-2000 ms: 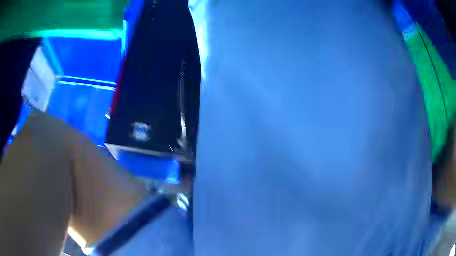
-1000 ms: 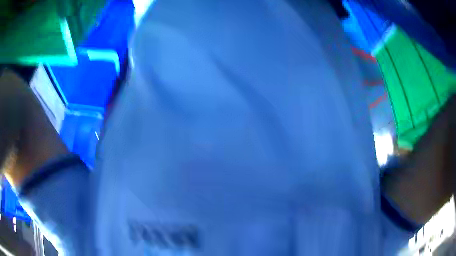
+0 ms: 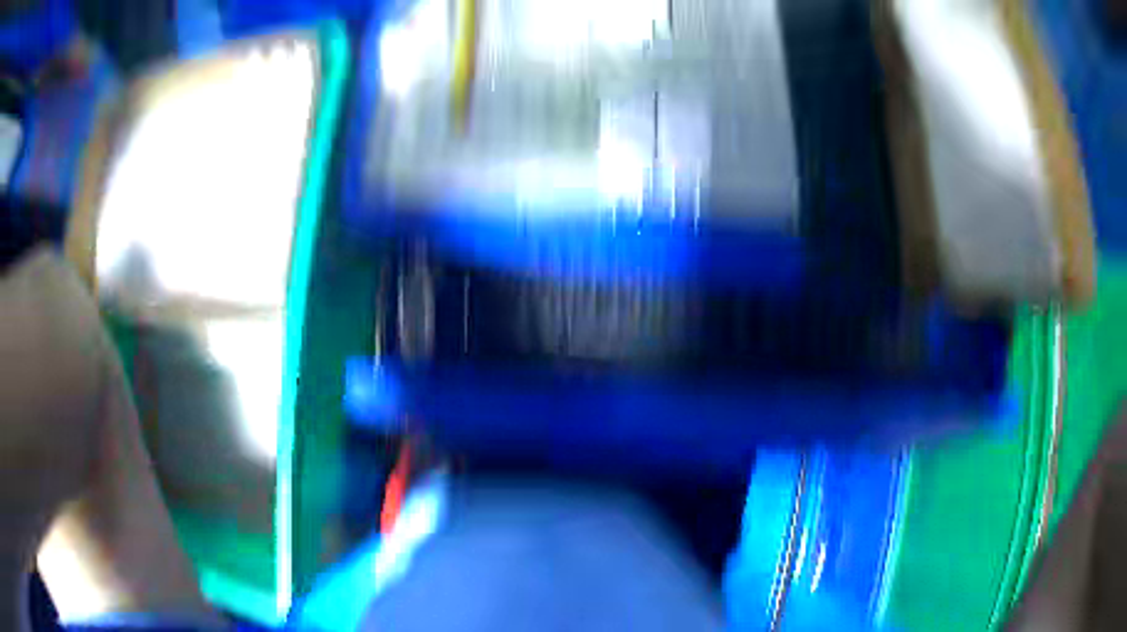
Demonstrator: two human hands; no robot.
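Observation:
The frame is strongly blurred. The left carton (image 3: 204, 179) has a bright white surface inside and sits in a green crate (image 3: 300, 284). The silver worktable plate (image 3: 729, 148) is at top centre, with a thin yellow strip (image 3: 465, 62) on its left part. The right carton (image 3: 989, 148), brown-edged and white inside, is at upper right. My left forearm shows at the left edge and part of my right arm at the lower right edge. Neither hand can be made out; both appear cut off by the picture's sides. No charger can be told apart.
A blue bench edge (image 3: 692, 414) runs across the middle below a dark area. My blue clothing (image 3: 544, 568) fills the bottom centre. Green and blue crate sides (image 3: 970, 519) stand at lower right. A small red item (image 3: 396, 488) is at lower left of centre.
The view has swung from my clothing and the floor-side crates up to the bench. The plate and both cartons have come into view. My arms are now at the picture's sides.

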